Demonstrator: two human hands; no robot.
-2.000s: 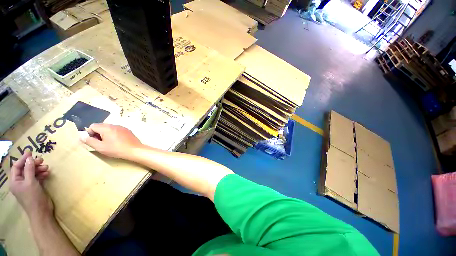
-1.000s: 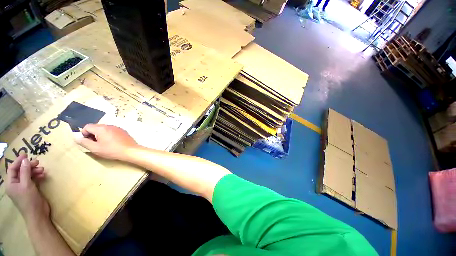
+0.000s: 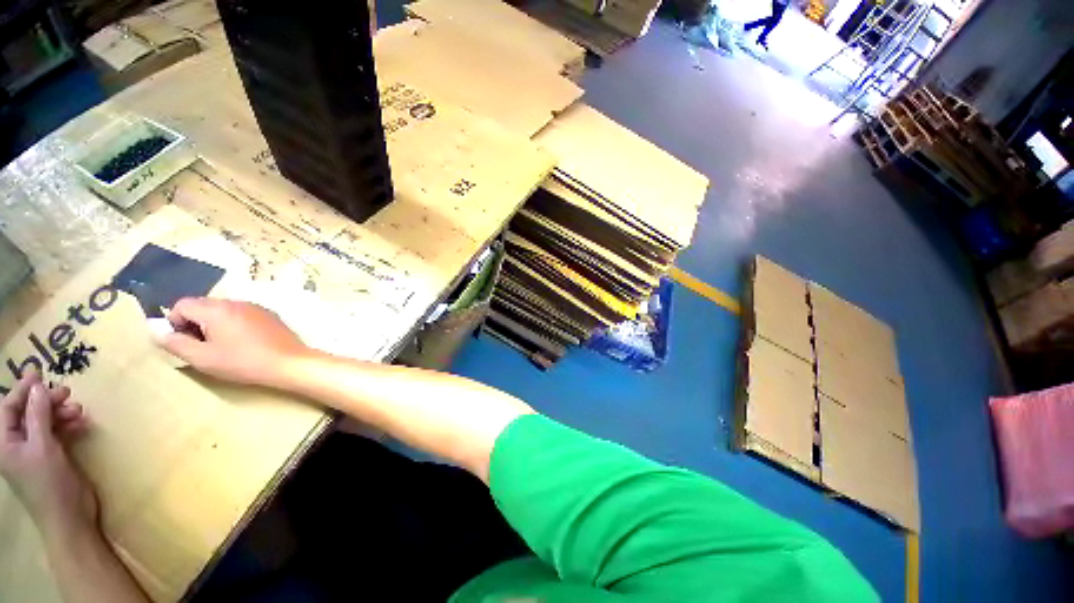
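My right hand rests on the cardboard work mat, fingertips closed on a small whitish thing, mostly hidden. A dark flat sheet lies just beyond my right fingertips. A loose pile of small black pieces lies on the printed lettering, between my hands. My left hand is at the left edge of the picture, fingers curled near the pile; whether it holds something small cannot be told.
A tall stack of black housings stands on the bench. A pale tray of small black pieces is at the back left. Flattened cardboard is piled beside the bench. More cardboard lies on the blue floor. A person's legs show far off.
The whole view has shifted, so the bench things sit further left in the picture. Both hands keep nearly the same places on the mat. The far person's legs have come more into view.
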